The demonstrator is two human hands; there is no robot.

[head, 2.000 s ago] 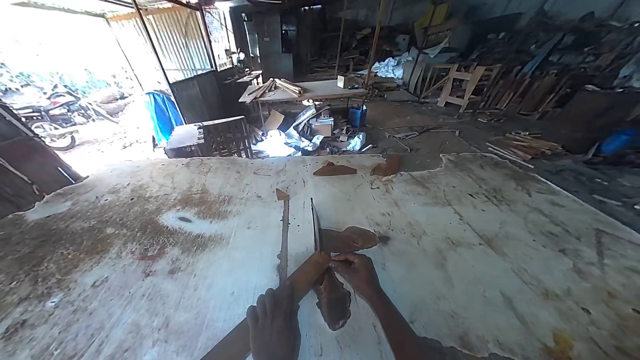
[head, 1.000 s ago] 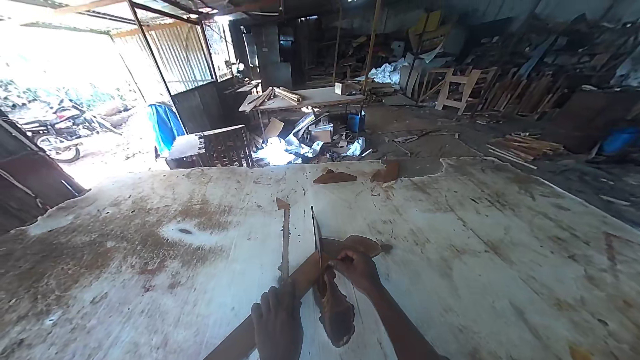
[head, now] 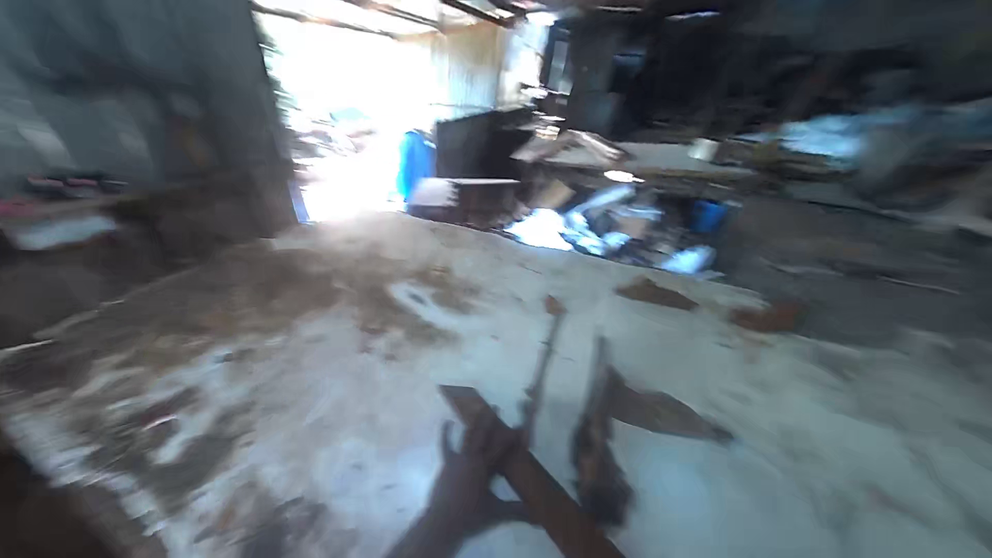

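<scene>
The view is blurred. My left hand (head: 477,457) is closed around a long, straight-edged brown strip (head: 550,500), seemingly wood, over a pale, stained work surface (head: 372,403). The strip slants from a squared end at upper left down to the bottom edge. My right hand cannot be made out. Right of the strip lies a thin, dark, blade-like tool (head: 599,368), close to a dark irregular piece (head: 604,480). A pointed brown flat piece (head: 663,411) lies to its right. Left of the tool is a narrow strip with a wider tip (head: 545,356).
Two brown offcuts, one (head: 657,294) left of the other (head: 767,316), lie near the surface's far edge. Beyond stand a cluttered bench (head: 651,159), a pile of white and bluish scraps (head: 573,229) and a blue container (head: 707,215). A dark wall (head: 147,101) rises at left.
The view has swung left. The brown strip, which slanted toward the lower left, now slants toward the lower right. My right hand, earlier beside the strip and the blade-like tool, is no longer discernible.
</scene>
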